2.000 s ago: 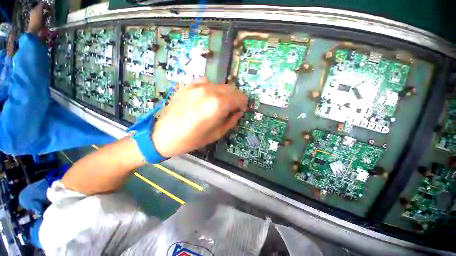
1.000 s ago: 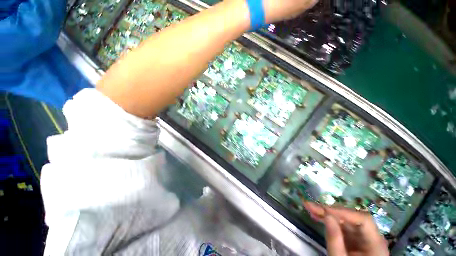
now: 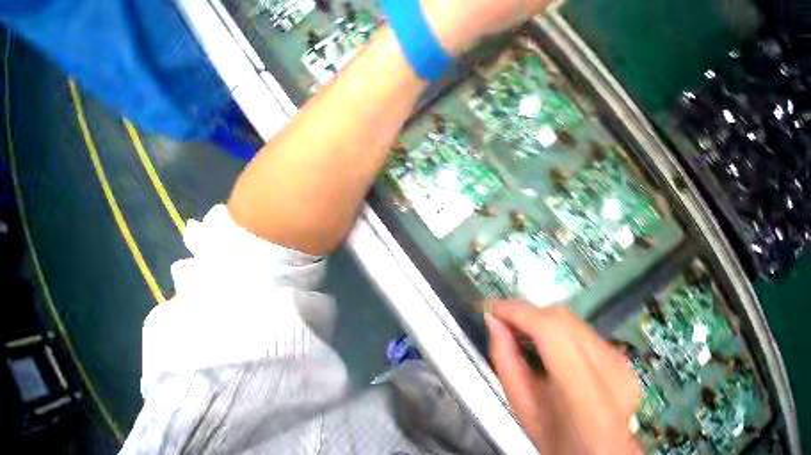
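My left hand (image 3: 489,16) is cut off by the top edge, its fingers out of the picture; a blue band is on its wrist. My right hand (image 3: 565,373) is low, over the near edge of a carrier (image 3: 445,280), fingertips beside a green circuit board (image 3: 525,267). Its thumb and fingers are bent towards each other; a dark spot shows between them, but I cannot tell if it is a part or shadow. Three more boards sit in this carrier. Glare and blur hide small details.
A metal rail (image 3: 391,267) runs along the near side, another (image 3: 649,142) along the far side. Dark glinting loose parts (image 3: 756,160) lie beyond it. Another carrier is at lower right. A blue-clothed person (image 3: 133,62) is at upper left.
The view has turned and shifted. My right hand shows further left and larger, by the carrier's near edge. My left hand remains at the top edge, after being over the boards earlier.
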